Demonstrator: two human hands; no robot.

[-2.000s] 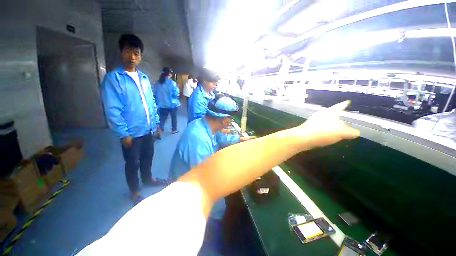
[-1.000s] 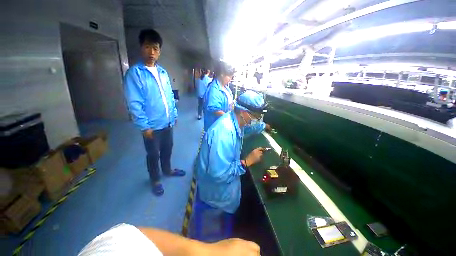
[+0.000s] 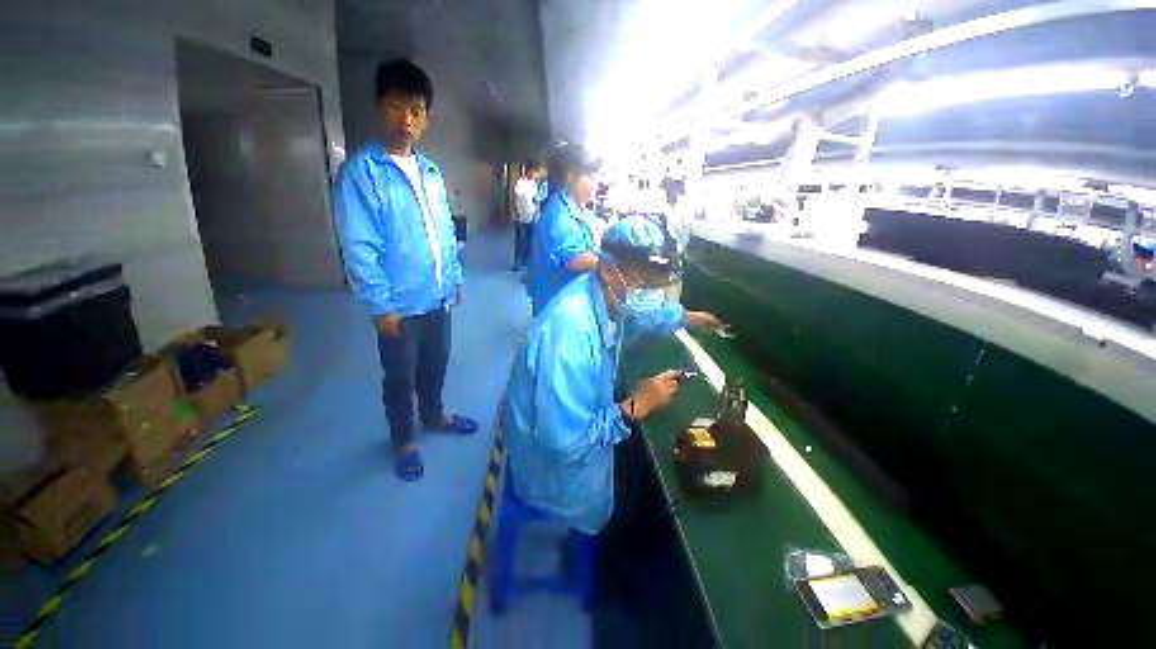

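Neither of my hands is in the picture. A part-assembled phone [image 3: 847,596] with a dark frame and a white block edged in yellow lies on the green bench at the lower right, its right end over the white rail. A crumpled clear plastic bag [image 3: 811,564] lies partly under its far left edge. Another part-assembled unit [image 3: 948,636] is cut off by the bottom edge. A dark flat piece [image 3: 976,604] lies beyond the rail.
A black box-shaped device [image 3: 718,459] stands on the green bench [image 3: 748,558] farther along. A seated worker [image 3: 564,393] in blue holds a small thing there. A person [image 3: 399,241] in blue stands on the aisle floor at left. Cardboard boxes [image 3: 140,412] stand by the wall. A white rail [image 3: 811,488] runs along the bench.
My bare forearm and hand, stretched out over the bench two seconds ago and low in the picture one second ago, have left the view. The view has turned, shifting the scene.
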